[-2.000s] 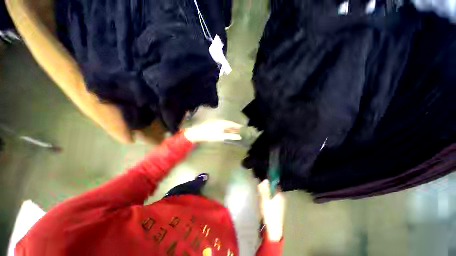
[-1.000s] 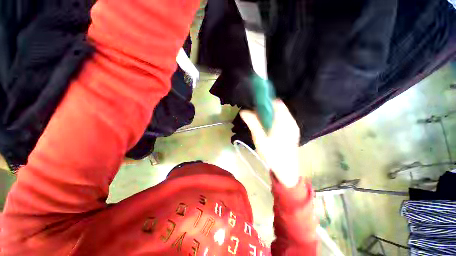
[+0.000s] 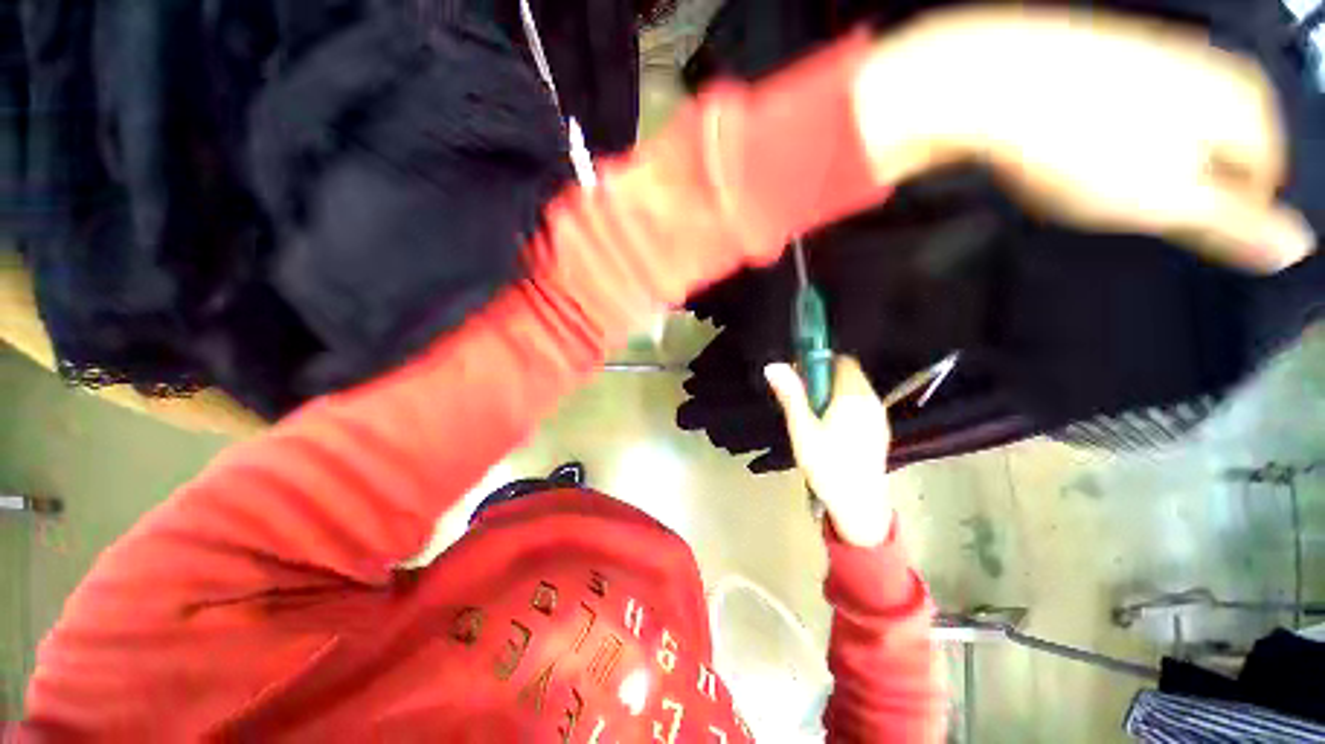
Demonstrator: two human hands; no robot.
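My right hand (image 3: 846, 458) holds a green air tool (image 3: 812, 346) upright, its thin metal nozzle pointing up at the black garments (image 3: 930, 313) hanging on the right. My left hand (image 3: 1090, 131) reaches across to the upper right, over the same black garments. It is bright and blurred; whether its fingers hold cloth cannot be told. More black garments (image 3: 392, 175) hang in a dense row on the left, with a white tag (image 3: 580, 151) on a pale string at their edge. A thin white strip shows on the right-hand row beside my right hand.
Mustard cloth (image 3: 29, 323) shows behind the left row. Metal rack parts (image 3: 1075, 650) stand low on the right, near striped cloth (image 3: 1221, 721). A pale looped hose (image 3: 756, 593) hangs beside my red sweatshirt. The floor is pale green.
My left arm has swung from the upper left across to the right-hand row. My right hand with the green tool has moved slightly down and right.
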